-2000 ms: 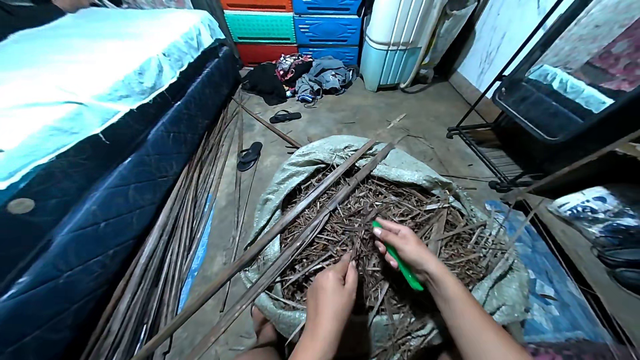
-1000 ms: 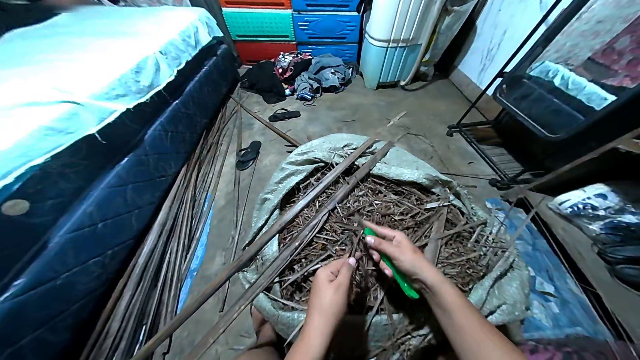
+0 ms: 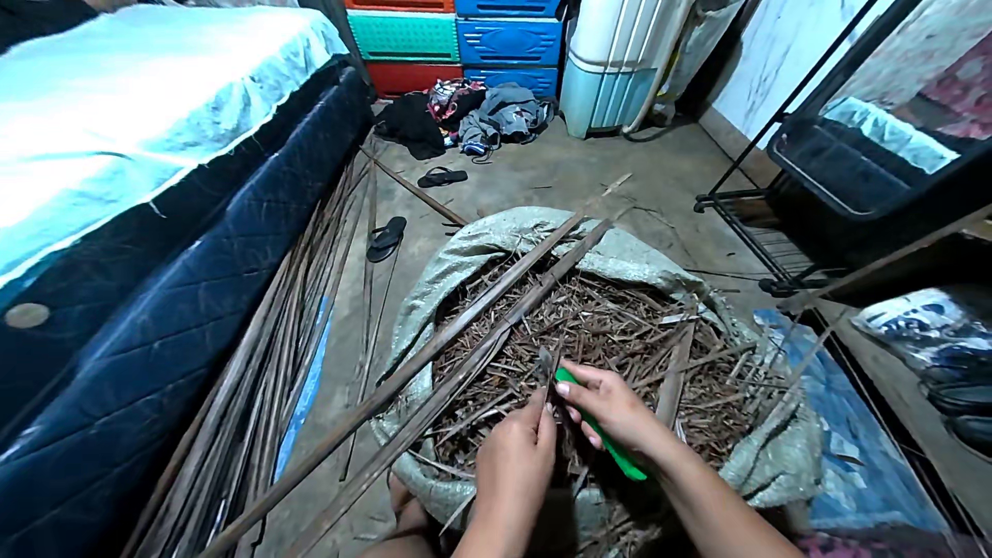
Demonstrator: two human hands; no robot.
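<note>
A woven plastic sack (image 3: 434,310) with a rolled-down rim stands before me, filled with short pieces of dry brown plant stalk (image 3: 604,310). Over its middle, my right hand (image 3: 612,407) grips a green-handled knife (image 3: 612,449), its short blade pointing up and away. My left hand (image 3: 518,449) pinches a thin dry strip (image 3: 552,380) between thumb and fingers, right beside the blade. Whether blade and strip touch is hard to tell. Two long dry stalks (image 3: 465,337) lie slantwise across the sack, left of my hands.
Long dry stalks (image 3: 271,341) lie along a dark blue mattress (image 3: 194,287) at the left. Black flip-flops (image 3: 386,239) and a heap of clothes (image 3: 496,116) are on the floor beyond the sack. A black metal rack (image 3: 759,225) stands at the right, near a blue sheet (image 3: 852,442).
My right hand and the knife have shifted slightly between frames, staying close to my left hand above the sack. Both hands keep their grip.
</note>
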